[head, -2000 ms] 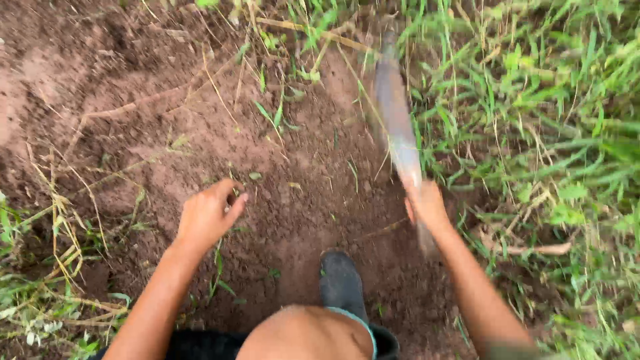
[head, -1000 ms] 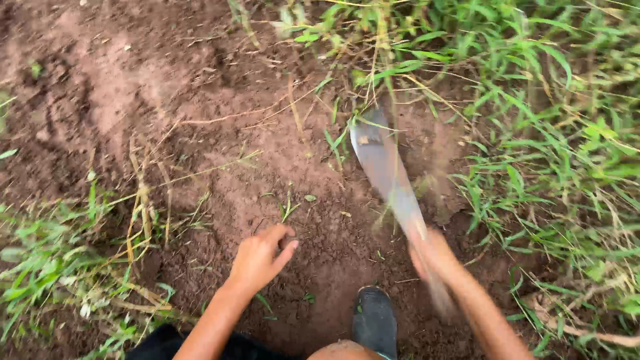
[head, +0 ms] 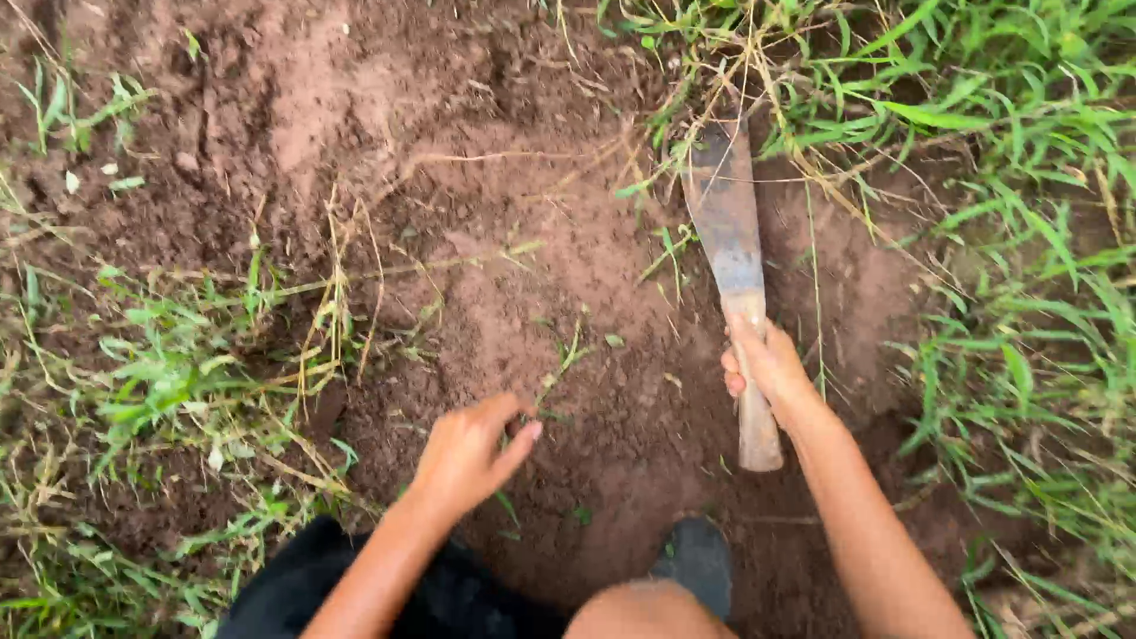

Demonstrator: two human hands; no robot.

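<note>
My right hand (head: 765, 359) grips the wooden handle of a machete (head: 723, 204), right of the view's middle. The broad, dirt-stained metal blade points away from me, and its far end lies among dry stems and grass blades (head: 754, 80), which partly cover it. My left hand (head: 477, 445) hangs low over the bare soil, left of the machete, thumb and fingers apart, with nothing seen in it. Just beyond its fingertips is a small green sprig (head: 566, 359) on the soil.
Reddish-brown soil (head: 524, 204) runs up the middle. Thick green grass (head: 1029, 355) grows along the right side, and a weedy clump with dry stalks (head: 186, 382) stands at the left. My dark boot (head: 697, 564) and bare knee (head: 648, 612) are at the bottom.
The machete, still in my right hand, was blurred in both earlier frames and now shows more sharply, its far end among the stems. The view has shifted over the ground.
</note>
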